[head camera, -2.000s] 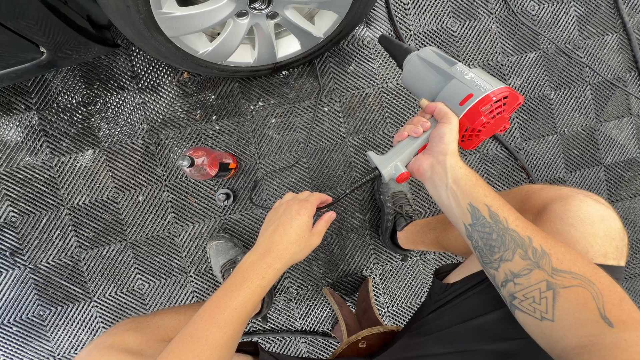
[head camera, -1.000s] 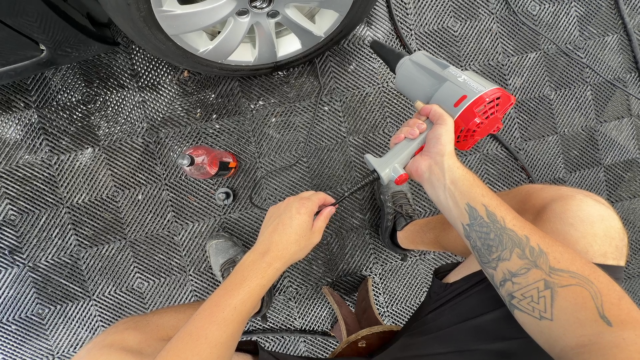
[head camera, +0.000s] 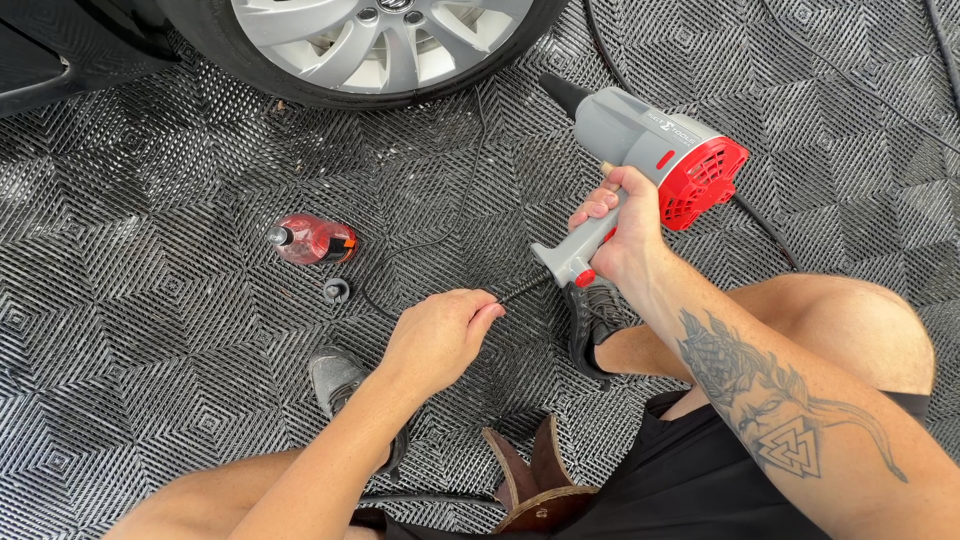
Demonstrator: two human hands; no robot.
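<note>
My right hand point(head camera: 626, 217) is wrapped around the grey handle of a handheld electric blower point(head camera: 652, 142). Its black nozzle points to the upper left, and its red vented end faces right. My left hand point(head camera: 442, 337) grips the blower's black power cord point(head camera: 525, 286) just below the handle, with the fingers closed on it. Left of my hands, a clear bottle of red liquid point(head camera: 315, 240) lies on the floor mat. Beside the bottle is a small grey-black cap-like piece point(head camera: 336, 290).
A car wheel point(head camera: 390, 45) with a silver rim stands at the top, next to dark bodywork point(head camera: 75, 52). Black cables point(head camera: 847, 71) cross the ribbed floor tiles point(head camera: 187, 322). My shoes flank the middle, and a brown wooden piece point(head camera: 544, 506) is between my legs.
The blower in my right hand has shifted slightly to the left since the oldest frame. Both hands keep their holds.
</note>
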